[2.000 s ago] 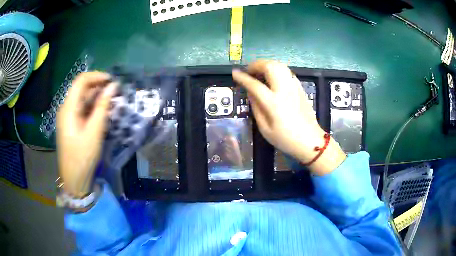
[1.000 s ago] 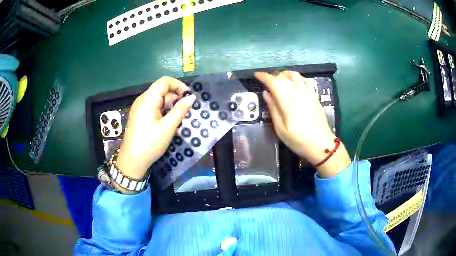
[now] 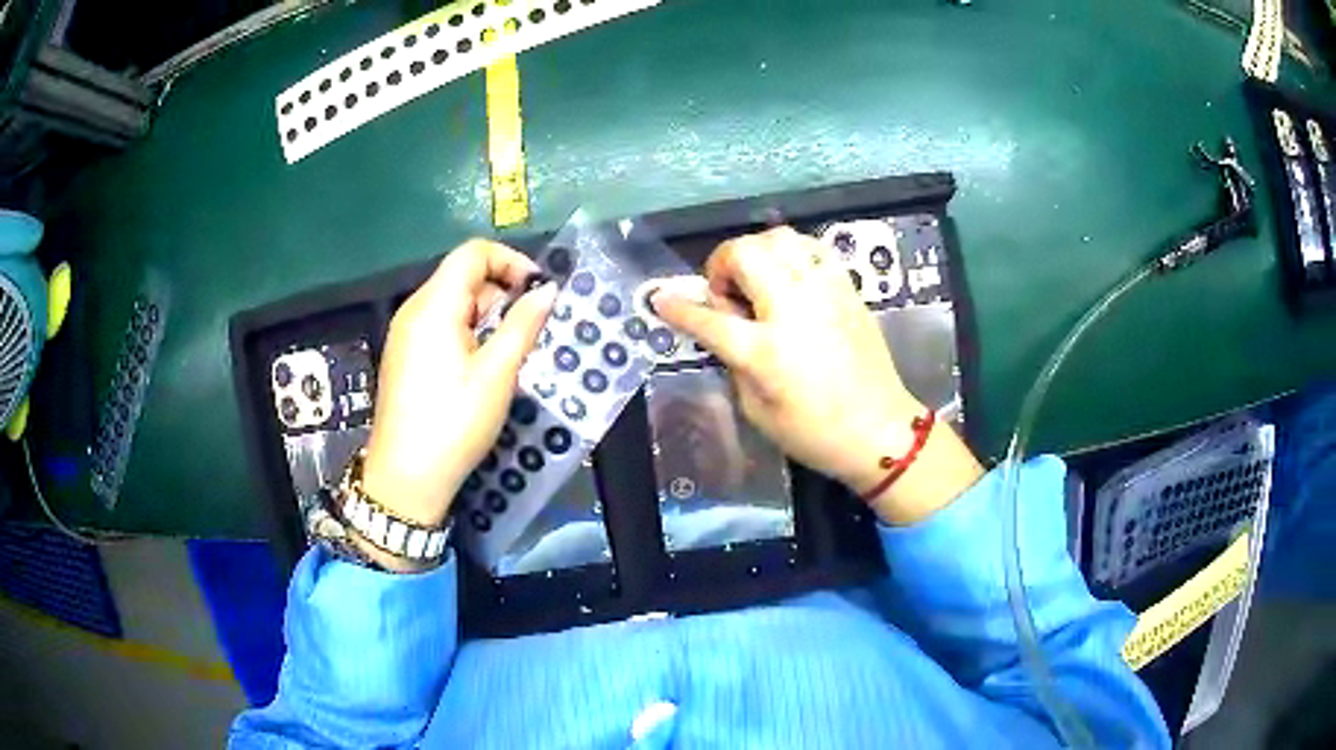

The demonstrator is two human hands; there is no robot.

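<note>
My left hand (image 3: pixel 462 384) grips a clear sheet of dark rings (image 3: pixel 595 352) between thumb and fingers, held slanted over the phone tray. My right hand (image 3: pixel 784 344) is over the camera block of the third phone unit (image 3: pixel 722 462), its thumb and finger pinched near the sheet's edge. Whether it holds a ring is too small to tell. The black foam tray (image 3: pixel 627 513) holds phone units in its slots. The leftmost phone unit (image 3: pixel 303 388) and the rightmost one (image 3: pixel 862 257) show their camera blocks. The second unit is partly covered by the sheet.
A perforated label strip (image 3: pixel 388 73) and yellow tape (image 3: pixel 506 147) lie behind the tray. Another dotted sheet (image 3: pixel 129 388) and a fan (image 3: pixel 18 322) are at left. An air gun (image 3: pixel 1213 238) with hose (image 3: pixel 1077 330), another black tray (image 3: pixel 1297 198) and a parts bin (image 3: pixel 1231 630) are at right.
The tray now appears further left and tilted in view. My left hand has brought the sheet towards the middle. My right hand has moved left from the tray's back edge onto the third unit's camera block.
</note>
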